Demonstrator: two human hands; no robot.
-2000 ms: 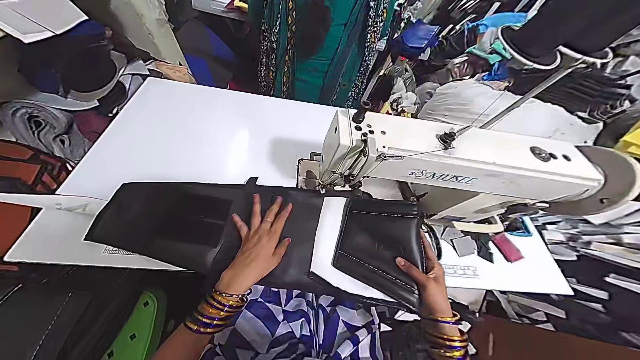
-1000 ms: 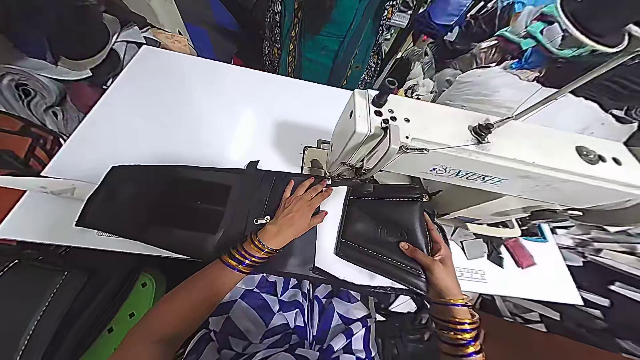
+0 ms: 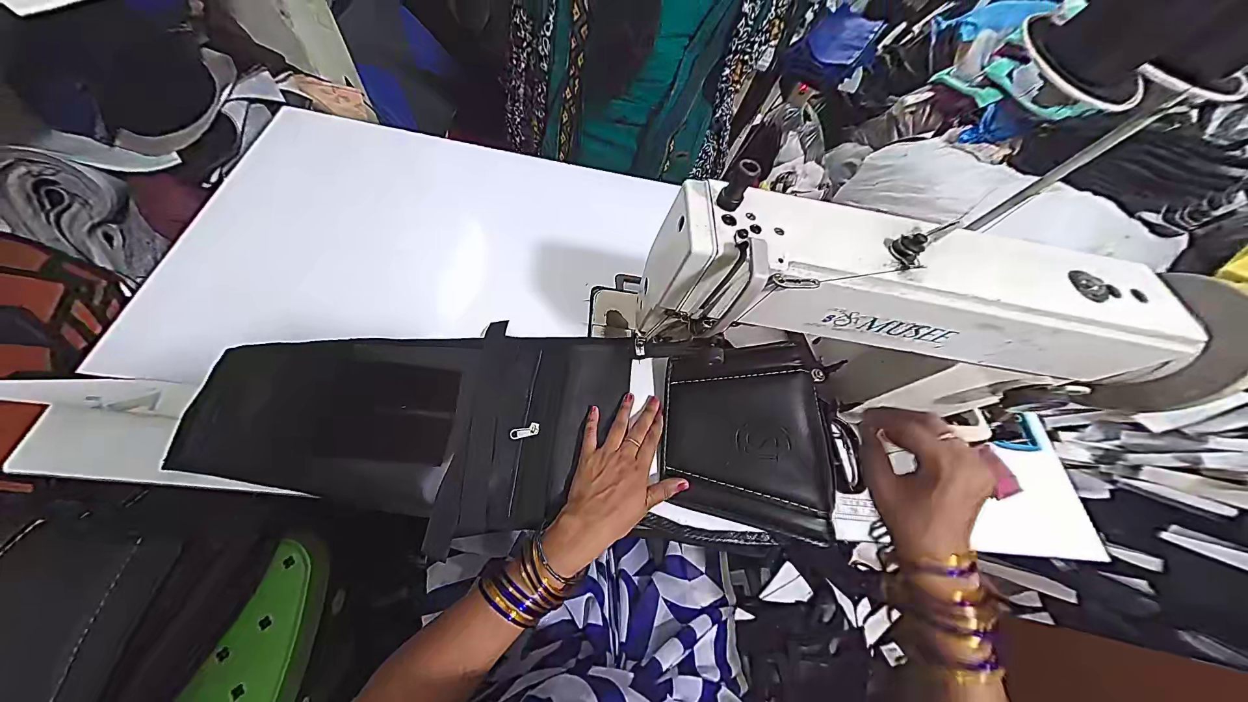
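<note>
A black leather-like bag piece (image 3: pixel 751 439) with pale stitching and an embossed mark lies under the arm of a white sewing machine (image 3: pixel 926 302). Left of it, past a white strip (image 3: pixel 641 378), stretches a black panel (image 3: pixel 341 419) with a zipper whose silver pull (image 3: pixel 525 431) shows. The top edge sits at the needle area (image 3: pixel 641 346). My left hand (image 3: pixel 619 468) rests flat, fingers spread, across the panel and the white strip. My right hand (image 3: pixel 926 478) is off the bag piece, bent near scissors-like handles (image 3: pixel 846 453) beside the machine bed; its fingertips are partly hidden.
The white table (image 3: pixel 341 224) extends left and behind. A pink scrap (image 3: pixel 1002 475) lies by my right hand. Fabric scraps (image 3: pixel 1170 507) are heaped at the right, a grey roll (image 3: pixel 68 214) stands at the left, and a green perforated piece (image 3: pixel 258 624) is at lower left.
My right hand has let go of the bag piece's right edge and moved right. My left hand has slid right over the panel since two seconds ago, now reaching the white strip.
</note>
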